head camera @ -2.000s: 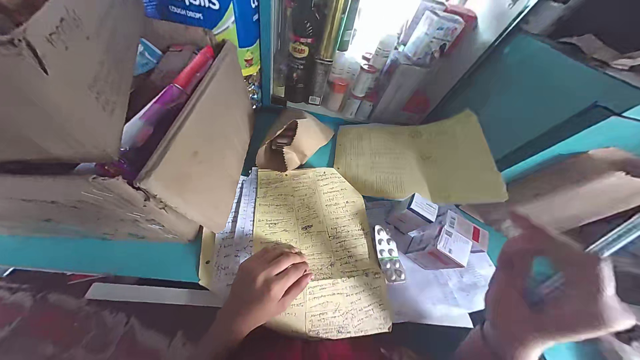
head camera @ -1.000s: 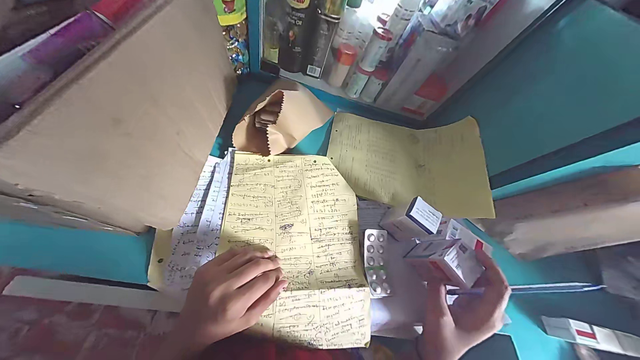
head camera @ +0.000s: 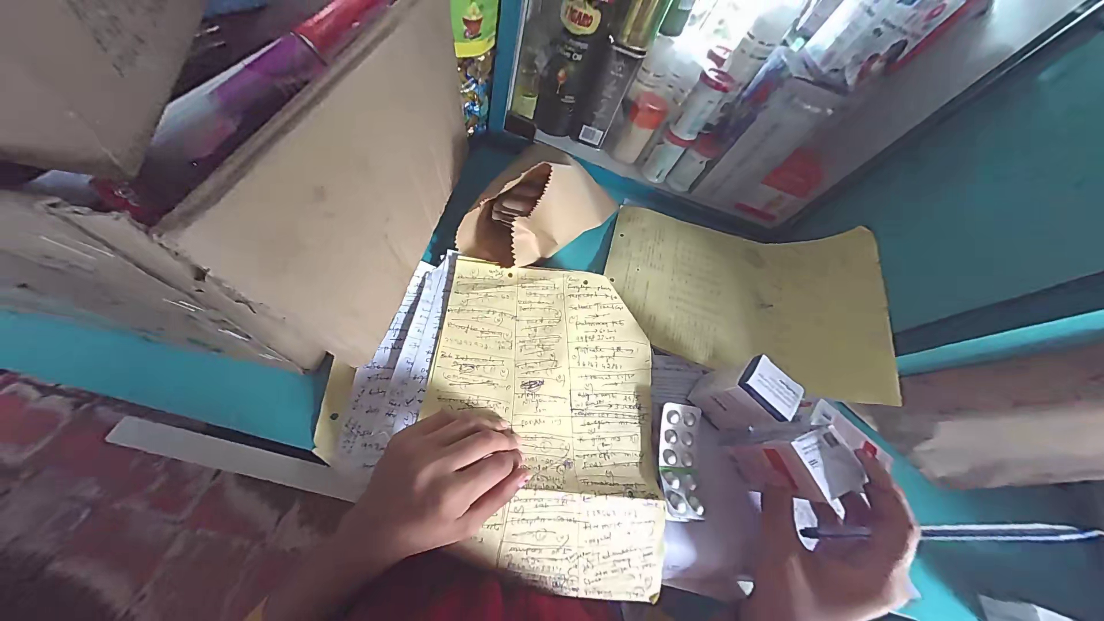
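Note:
My left hand (head camera: 453, 483) rests with curled fingers on a yellow sheet of handwritten paper (head camera: 595, 371). At the right, my right hand (head camera: 841, 526) has thumb and fingertips around a small white and red medicine box (head camera: 789, 470); a pen (head camera: 1000, 532) lies across or behind that hand. Another medicine box (head camera: 746, 392) sits just behind the held one, and part of a third shows beside it. A silver blister strip of tablets (head camera: 680, 461) lies between the hands, along the yellow sheet's right edge.
A large cardboard box (head camera: 345, 181) fills the left side. Behind the papers are an open brown paper bag (head camera: 561, 207) and a second yellow sheet (head camera: 759, 302). A glass case (head camera: 604, 155) holds bottles and tubes. More cardboard (head camera: 1000, 414) lies at the right.
My right hand, blurred and away from the boxes two seconds ago, is now at the front medicine box. My left hand stays on the yellow sheet.

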